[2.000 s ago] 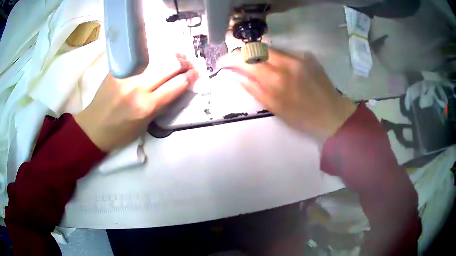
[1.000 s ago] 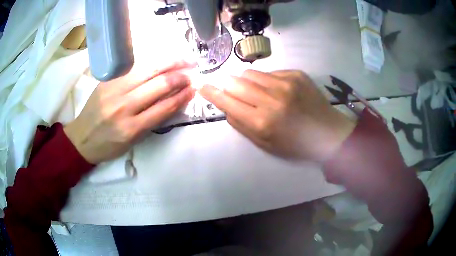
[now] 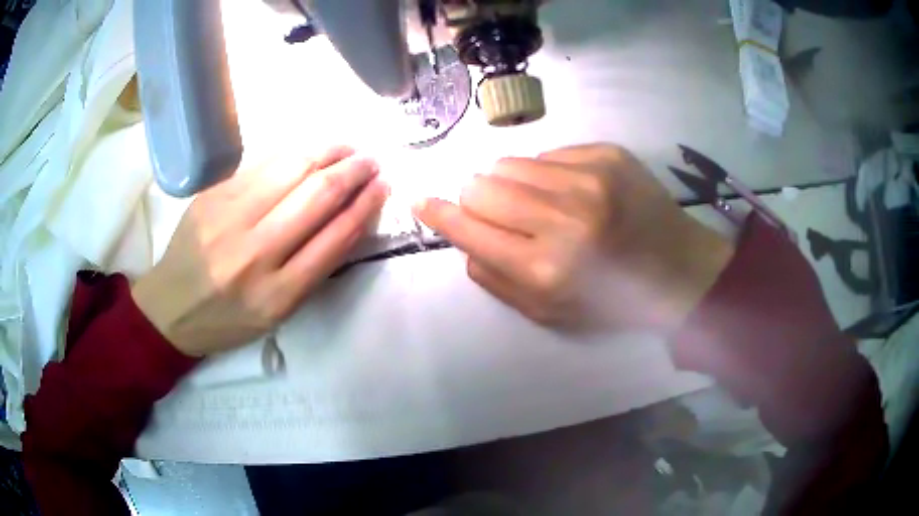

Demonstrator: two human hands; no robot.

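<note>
White cloth (image 3: 106, 186) lies in folds at the left and runs under my left hand. My left hand (image 3: 277, 242) lies left of the machine's needle area, fingers together and bent. My right hand (image 3: 549, 232) is opposite, fingers curled, its index fingertip a short gap from the left fingertips. Both are just in front of the round shiny needle plate (image 3: 443, 106). Glare washes out the surface between them, and the fingertips' undersides are hidden, so I cannot tell what they pinch. A small pale loop (image 3: 273, 356) shows below my left hand.
A grey-blue rounded bar (image 3: 189, 96) stands above my left hand. A cream ribbed knob (image 3: 511, 99) is right of the needle area. Open snips (image 3: 720, 189) lie beyond my right wrist. A banded white label bundle (image 3: 761, 71) is upper right. The white table (image 3: 453, 353) curves along the front.
Both hands have moved closer together and slightly towards the table's front edge, away from the needle. The view has shifted, showing more of the needle plate and the snips.
</note>
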